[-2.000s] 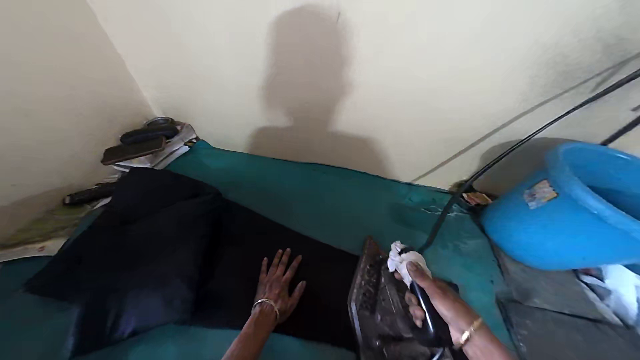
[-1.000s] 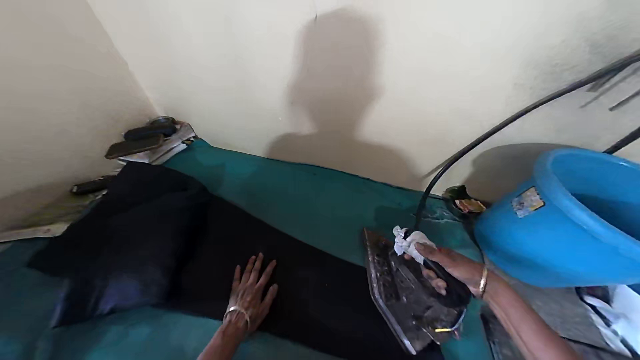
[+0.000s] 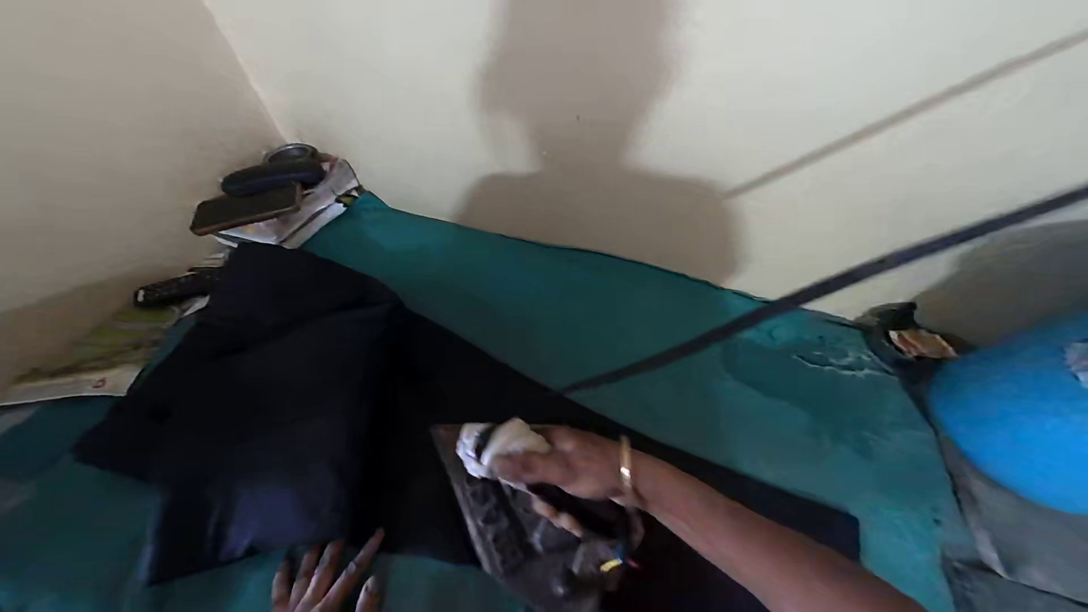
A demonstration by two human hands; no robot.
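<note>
My right hand point(image 3: 569, 467) grips the handle of an old electric iron point(image 3: 518, 527), which rests on a black garment point(image 3: 272, 399) laid out over a teal cloth point(image 3: 544, 297). White cloth is wrapped at the front of the iron's handle. The garment is bunched or folded in layers at the left, and a narrower part runs to the lower right under the iron. At the bottom edge my left hand point(image 3: 327, 582) shows only its spread fingers, at the garment's lower edge on the teal cloth; the rest is out of frame.
A dark cord point(image 3: 816, 289) slants from the right edge down toward the iron. A blue plastic tub point(image 3: 1020, 408) stands at the right. In the far left corner a smartphone point(image 3: 246, 208) and a dark case point(image 3: 272, 177) lie on papers, with a remote control point(image 3: 174, 287) nearer. Walls bound the back and left.
The iron, in my right hand, has moved left along the garment, from its right part toward the bunched layers. My left hand has moved down, off the middle of the garment to its lower edge.
</note>
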